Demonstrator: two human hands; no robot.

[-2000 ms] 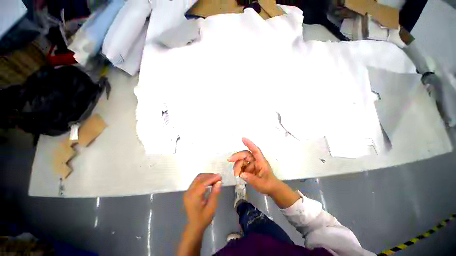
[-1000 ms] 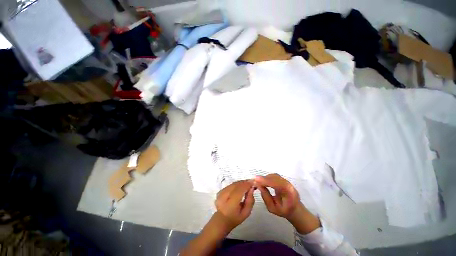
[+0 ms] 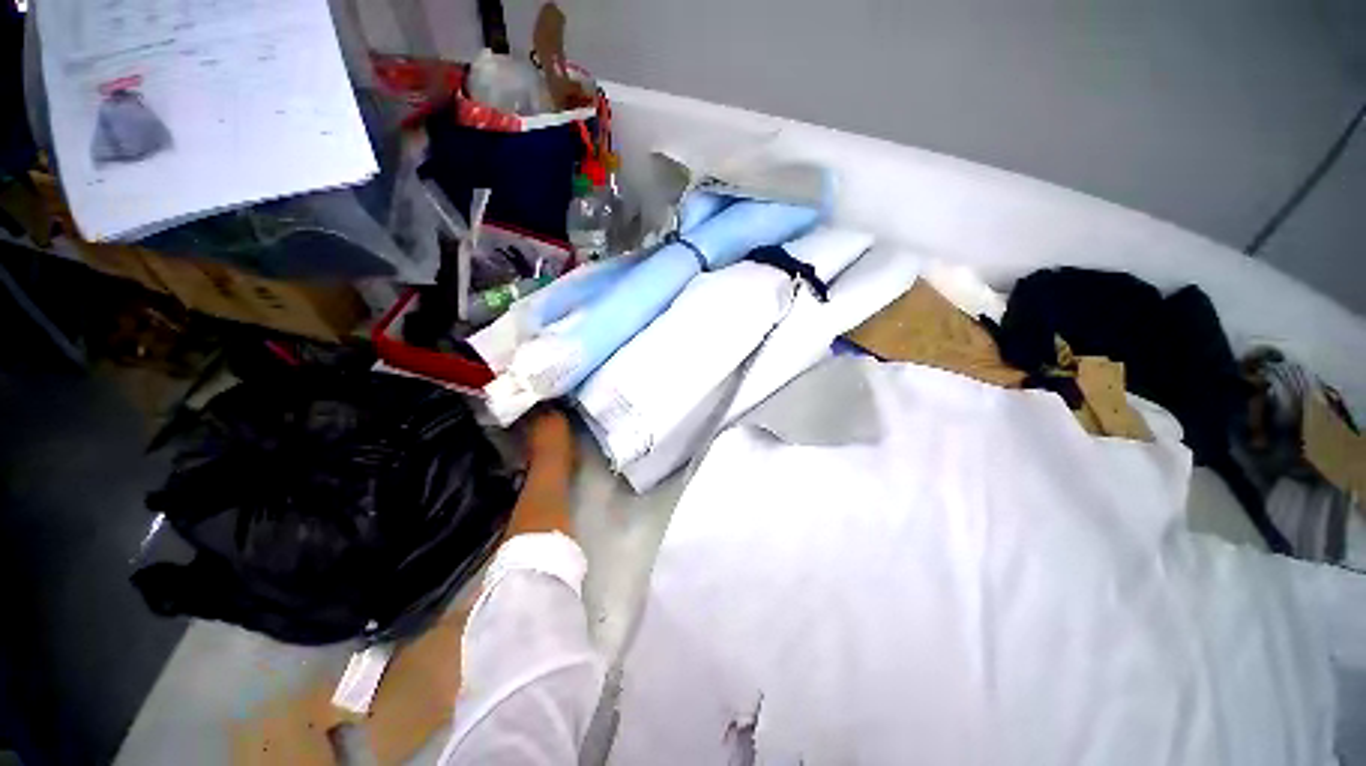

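Note:
A large white cut panel (image 3: pixel 929 569) lies spread over the table, with small dark marks near its lower left edge. My left hand (image 3: pixel 550 437), apparently the left by its position, reaches out between a shiny black plastic bag (image 3: pixel 345 509) and the tied rolls. Its fingers are hidden or blurred at the lower end of the rolls, so I cannot tell whether they hold anything. The light blue roll (image 3: pixel 644 307) and white roll (image 3: pixel 689 352) are tied with dark strips. My right hand is not in view.
Brown card pieces (image 3: pixel 285 733) and a white tag (image 3: pixel 361 678) lie below the bag. A red tray (image 3: pixel 427 352) with a bottle stands behind it. Printed sheets (image 3: pixel 210 120) hang upper left. Black cloth (image 3: pixel 1116 337) and brown card (image 3: pixel 929 329) lie along the white partition (image 3: pixel 959 217).
The view has swung left and forward. My hands were together over the panel's front edge; now one arm reaches toward the rolls and the other hand has left the view.

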